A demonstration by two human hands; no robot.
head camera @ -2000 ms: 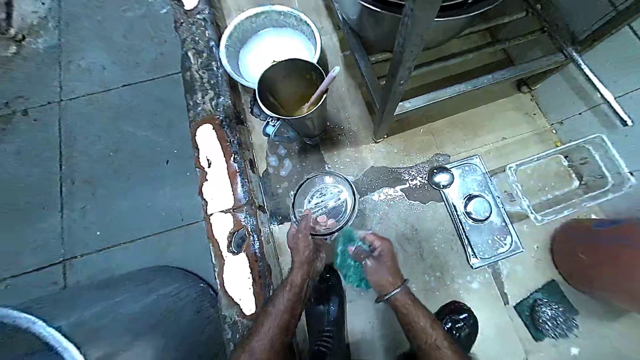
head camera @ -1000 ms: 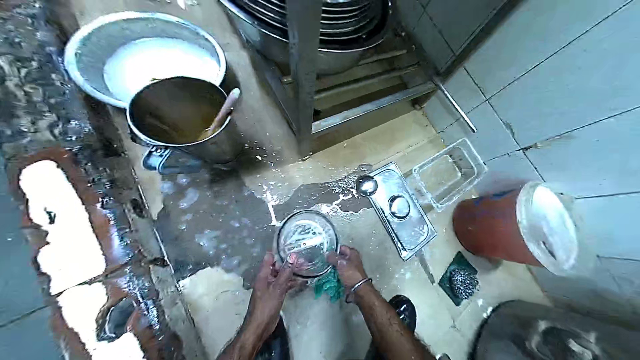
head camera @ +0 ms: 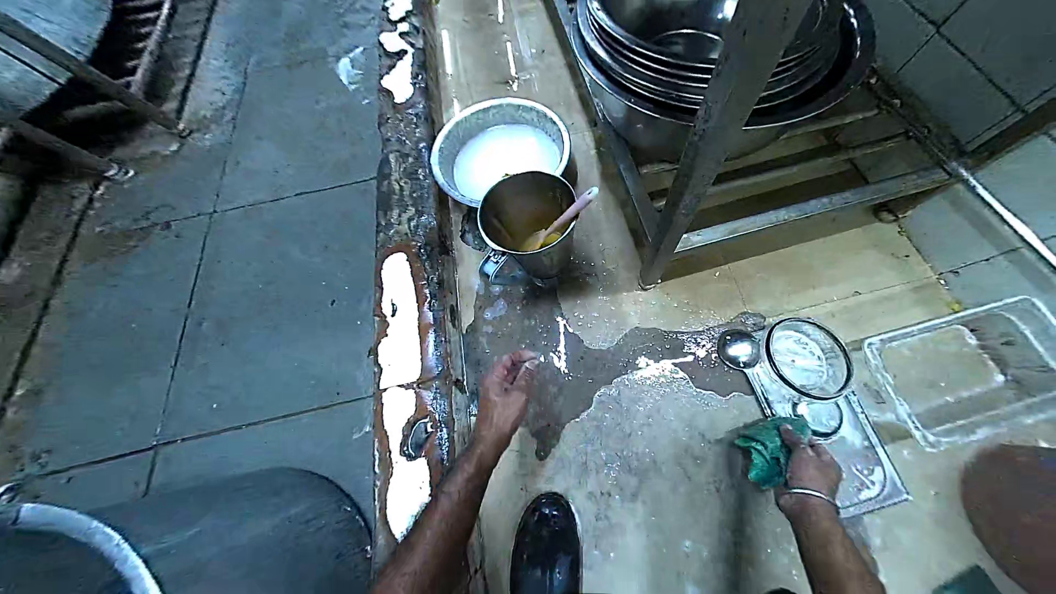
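Note:
My left hand [head camera: 505, 394] hangs over the wet floor, fingers loosely bent; whether something small is between them cannot be told. In my right hand [head camera: 811, 470] is a crumpled green scouring cloth [head camera: 767, 452], beside a rectangular steel lid [head camera: 866, 462]. The round, clear lid with a dark rim [head camera: 808, 359] lies over the far end of the steel lid, next to a steel ladle's bowl [head camera: 738, 350]. Farther off, a steel pot [head camera: 528, 223] holds yellowish liquid and a pinkish-handled utensil [head camera: 569, 216]. It stands against a basin [head camera: 501, 153] of whitish liquid.
A metal rack [head camera: 701, 140] with stacked steel bowls [head camera: 652, 99] stands at the upper right. On the right are a clear plastic container [head camera: 965, 375] and a reddish-brown vessel [head camera: 1011, 511]. A raised, worn ledge [head camera: 404, 330] runs along the left, and a black shoe [head camera: 546, 544] is below.
The round clear lid, held in my hands earlier, now lies on the steel lid, let go. My hands have moved apart, the right one toward the steel lid with the green cloth. The view has shifted.

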